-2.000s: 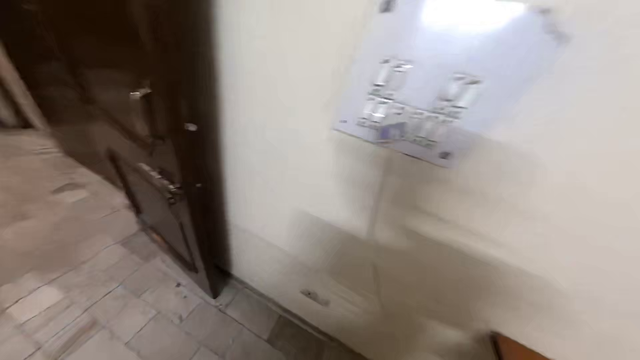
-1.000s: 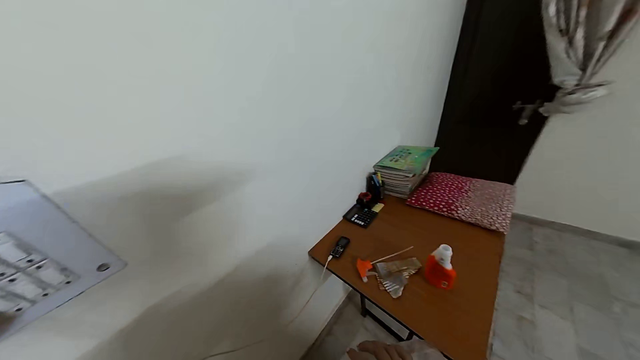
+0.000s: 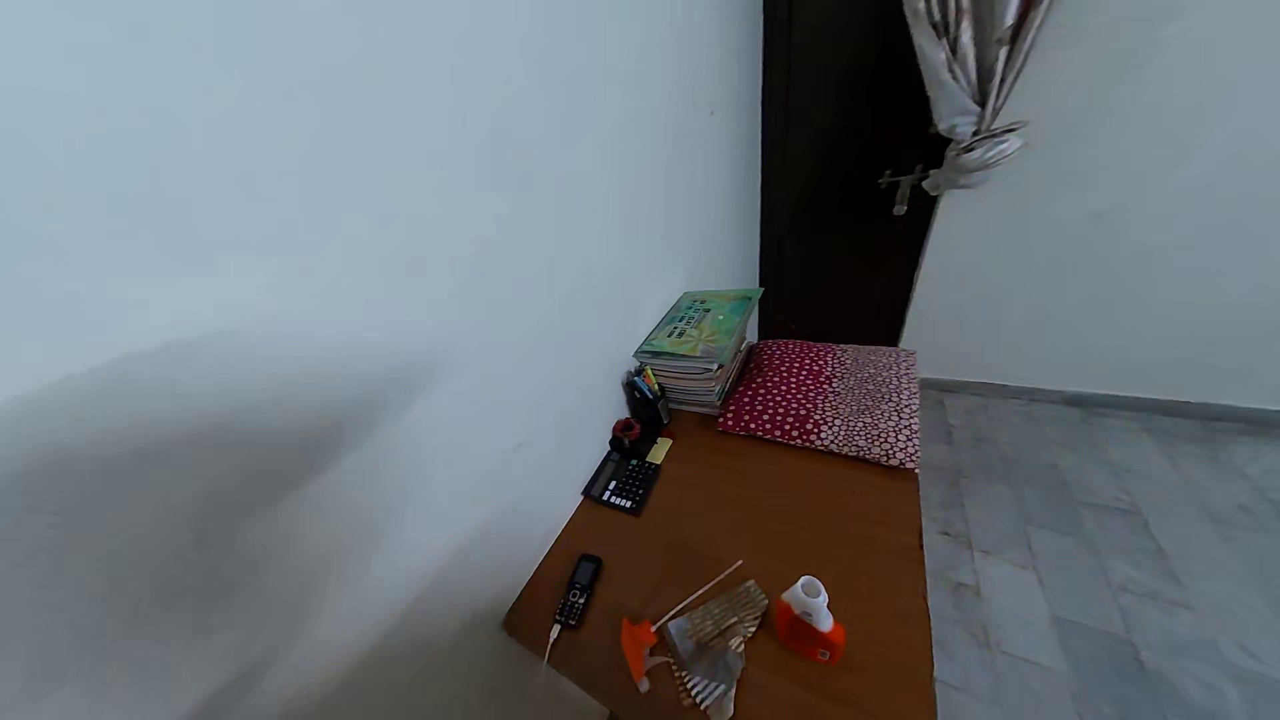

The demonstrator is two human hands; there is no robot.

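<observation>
Neither my left hand nor my right hand shows in the head view. On the brown wooden table (image 3: pixel 800 510) stands an orange and white bottle (image 3: pixel 809 620) with its neck uncovered. Left of it lies a crumpled striped cloth (image 3: pixel 715 640), and beside the cloth an orange spray trigger head (image 3: pixel 637 650) with a thin pale tube. A black keypad phone (image 3: pixel 579 591) lies near the left edge with a white cable plugged into its end. Farther back is a black calculator (image 3: pixel 622 482).
A stack of books (image 3: pixel 700 350), a pen holder (image 3: pixel 647 398) and a red and pink dotted cushion (image 3: pixel 825 400) sit at the table's far end. Behind are a dark door (image 3: pixel 840 200) and a tied curtain (image 3: pixel 970 110). A white wall (image 3: pixel 400 250) borders the left; tiled floor (image 3: pixel 1090 550) lies right.
The view has swung from a wall switch panel and dark door to the table. A hand at the bottom edge one second ago is out of view now.
</observation>
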